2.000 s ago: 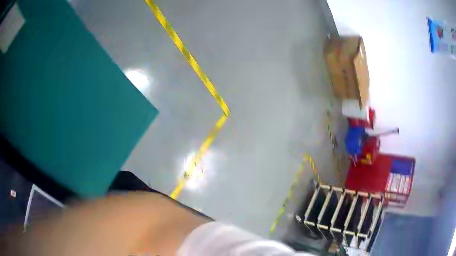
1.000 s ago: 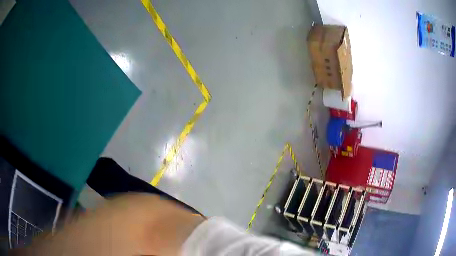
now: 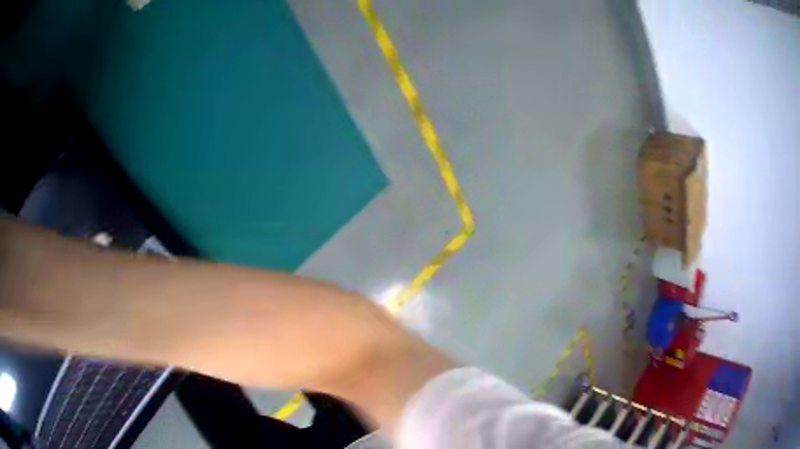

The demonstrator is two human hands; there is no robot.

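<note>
An open laptop with a black keyboard (image 3: 107, 396) in a light frame lies at the lower left, partly cut off. A dark panel (image 3: 83, 197), perhaps its screen, shows above the arm. A bare forearm with a white sleeve reaches from the bottom centre across the laptop to the left edge and hides its middle. The hand of this arm is outside the picture, so its hold cannot be seen. No other hand shows. A green mat (image 3: 224, 131) covers the bench beyond the laptop.
Grey floor with a yellow marking line (image 3: 427, 131) lies beyond the bench. A cardboard box (image 3: 668, 188), blue and red equipment (image 3: 664, 323), a red board (image 3: 680, 390) and a slatted rack (image 3: 627, 423) stand by the white wall at the right.
The view has shifted, so the mat, box and rack appear further right and lower. The forearm now stretches further left across the laptop, and more of the keyboard shows below it.
</note>
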